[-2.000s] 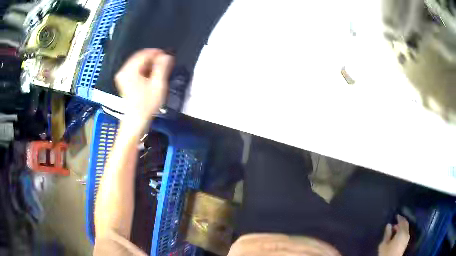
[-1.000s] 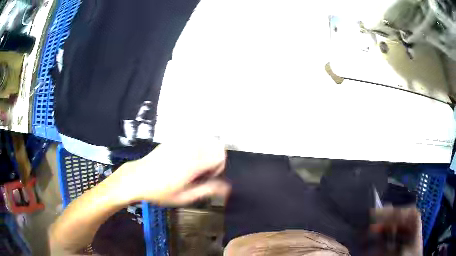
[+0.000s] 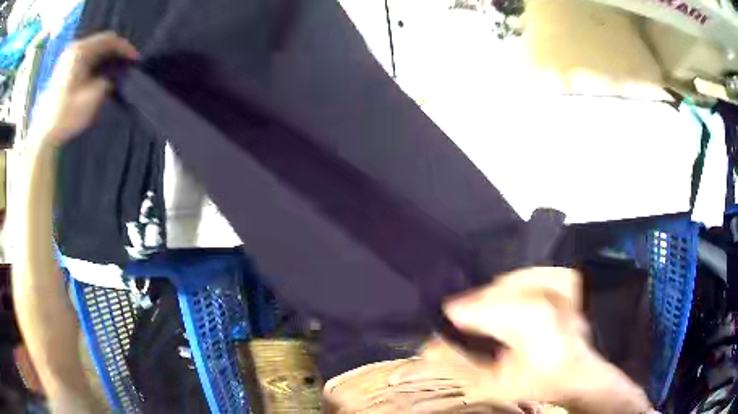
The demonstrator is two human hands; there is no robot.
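A long dark garment panel (image 3: 324, 162) is stretched diagonally from the upper left to the lower right, across the white table and over the lap. My left hand (image 3: 85, 85) grips its upper left end. My right hand (image 3: 526, 331) is blurred and grips its lower edge near the lap; the fingertips are partly hidden. A dark bundle of garment pieces (image 3: 97, 202) with pale ends lies at the left of the table, partly behind my left arm.
The sewing machine head (image 3: 647, 24) with red lettering is at the upper right of the white table (image 3: 599, 170). Blue crates stand below at left (image 3: 212, 323) and right (image 3: 673, 267). A wooden board (image 3: 283, 376) is below the lap's left side.
The dark panel now spans the view in both hands. My left hand has moved up and left from the table's front edge; my right hand has come up from the lower right.
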